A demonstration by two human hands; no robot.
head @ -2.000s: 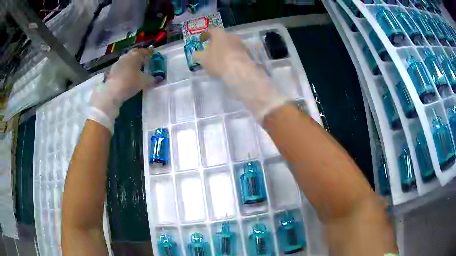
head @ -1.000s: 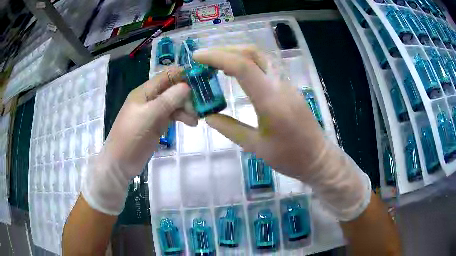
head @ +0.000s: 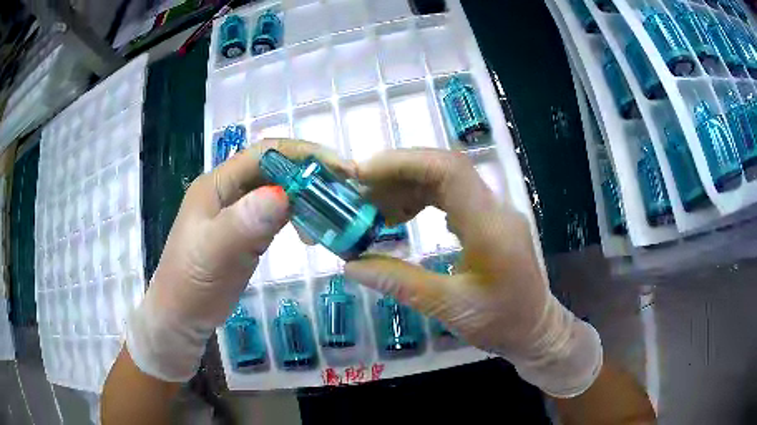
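Note:
A teal unit [head: 332,209] is held tilted between both gloved hands above the white blister tray [head: 249,87]. Its narrow nozzle points up and left, its dark end down and right. My left hand [head: 228,241] grips the nozzle side; a red-orange mark shows near the thumb tip. My right hand [head: 473,249] has its fingers around the dark end. Other teal units lie in the tray: two at the top left, one at the right [head: 464,110], and a row along the near edge [head: 336,314]. A blue unit [head: 230,143] lies in a left pocket, partly hidden by my left hand.
Stacked trays filled with teal units [head: 701,137] stand at the right. A white pocketed tray without units [head: 87,224] lies at the left. Dark green mat [head: 539,124] shows between the trays. A dark unit [head: 428,6] is cut off at the top edge. Red handwriting marks the tray's near edge.
The teal unit has turned more diagonal and moved slightly lower, still between both hands. The view has shifted, so the main tray sits higher and its near edge shows.

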